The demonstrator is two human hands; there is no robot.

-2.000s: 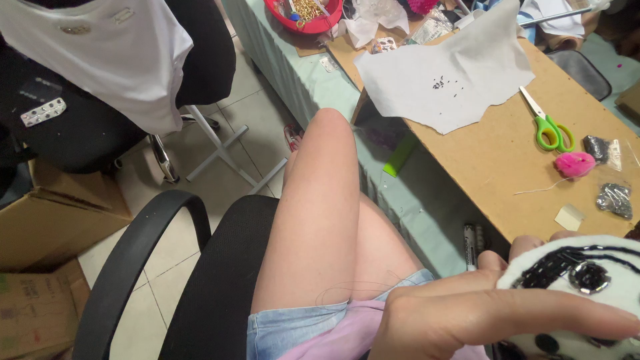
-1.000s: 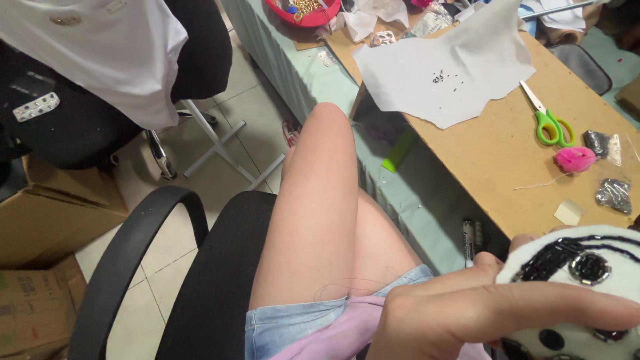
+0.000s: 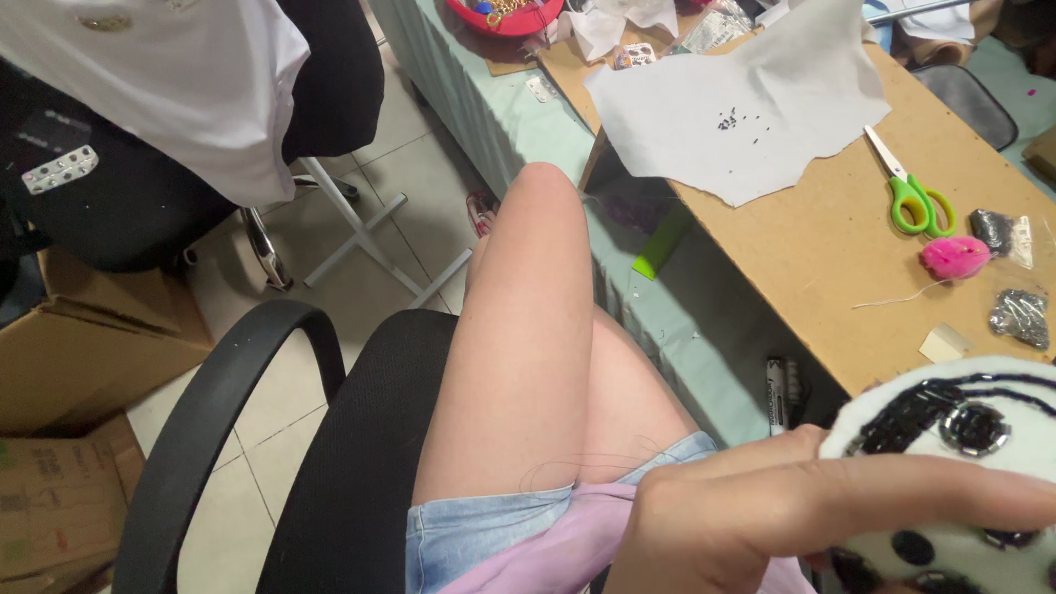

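Note:
At the lower right, my left hand (image 3: 742,511) holds a white fabric piece (image 3: 874,429) with black beadwork, one digit lying across its front and other fingers partly behind it. A round black ornament (image 3: 975,427) edged with silvery beads sits on the piece. The piece's right side runs out of the frame. My right hand is not in view. A fine thread (image 3: 569,462) loops over the thighs. On the brown board lie green-handled scissors (image 3: 916,202), a pink fuzzy pincushion-like ball (image 3: 955,257) and bags of dark beads (image 3: 1020,318). Small black beads (image 3: 728,120) rest on white cloth (image 3: 660,115).
The brown board (image 3: 792,272) has its edge right of my legs. A black chair armrest (image 3: 177,404) stands at left. Beyond are a white garment (image 3: 206,107) over a black chair, cardboard boxes (image 3: 99,346) and a red bowl (image 3: 516,21). Marker pens (image 3: 776,396) lie below the board.
The beaded piece and my left hand appear slightly higher in the frame than before, with the hold unchanged. The view has shifted a little. The scissors and beads stay where they were on the board.

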